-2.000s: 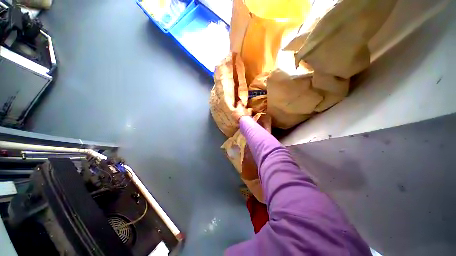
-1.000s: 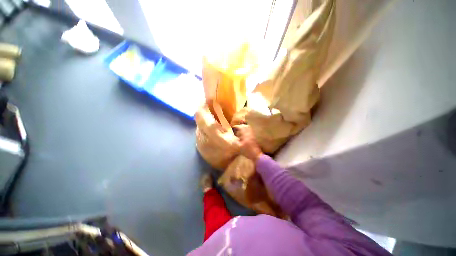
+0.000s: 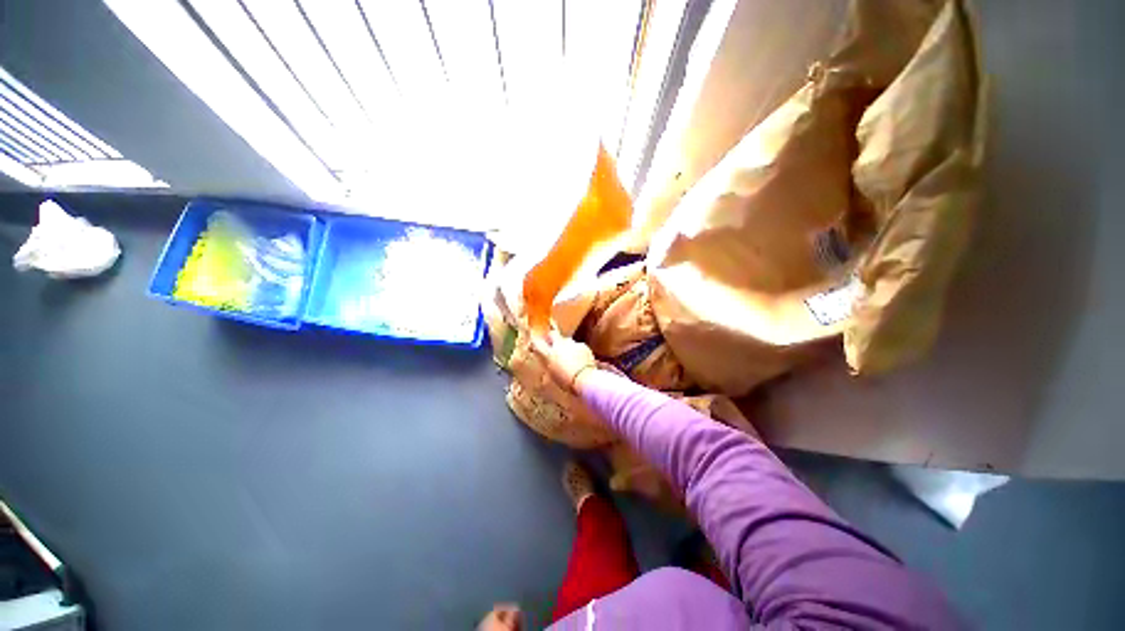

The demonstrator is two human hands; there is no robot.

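Observation:
Several crumpled brown paper sacks (image 3: pixel 765 259) stand against the wall right of centre; one stands open, its inner side lit orange. My right hand (image 3: pixel 564 358), in a purple sleeve, grips the rim of the nearest sack at its left side; the fingertips are partly hidden in the paper folds. What looks like my left hand (image 3: pixel 501 619) shows small at the bottom edge, mostly cut off, so its state cannot be told.
A blue bin with yellow contents (image 3: pixel 212 274) and a blue bin with whitish contents (image 3: pixel 401 281) stand left of the sacks below a bright barred window. A white bag (image 3: pixel 68 243) lies far left. My foot (image 3: pixel 577 486) is below the sacks.
The view has turned, bringing the blue bins, window and more sacks into sight; the machine has mostly left it. My right hand stays at the sacks, now at the open sack's left rim.

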